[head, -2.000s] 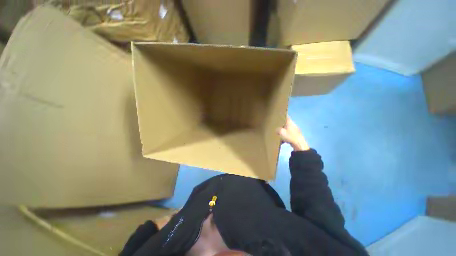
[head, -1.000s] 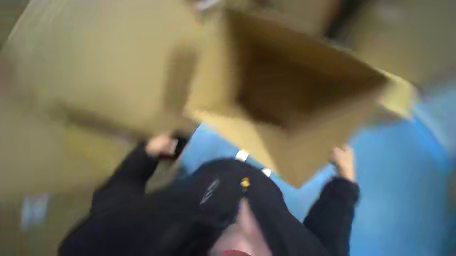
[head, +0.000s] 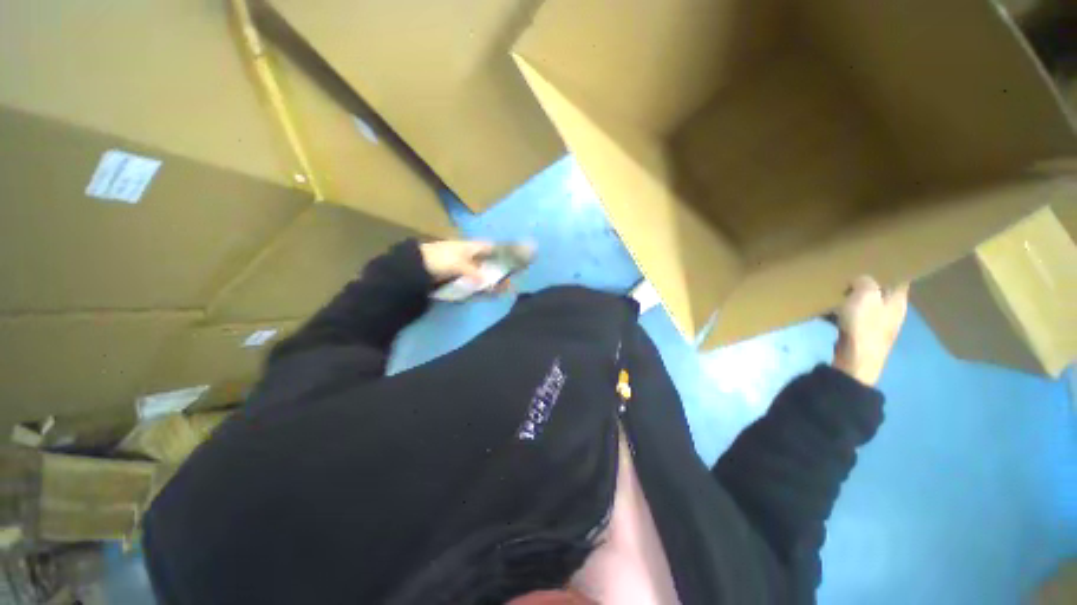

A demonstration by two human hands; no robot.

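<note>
An open, empty-looking brown master carton (head: 779, 154) tilts in front of me at the upper right, its mouth facing me. My right hand (head: 872, 325) grips its near lower rim, with the fingers at the edge. My left hand (head: 472, 270) is to the left of the carton, apart from it, and holds a small whitish and dark item (head: 482, 279). That item is blurred and I cannot tell what it is.
Large brown cartons (head: 154, 225) with white labels fill the left side, and a tall carton panel (head: 437, 95) stands at the top. A smaller box (head: 1004, 296) is at the right. Blue floor (head: 945, 473) shows below it. Flattened or crumpled cardboard (head: 100, 490) lies at the lower left.
The view has turned left, so the open carton now sits further right and more tilted. My left hand has come into clear view with a small item; my right hand stays on the carton rim.
</note>
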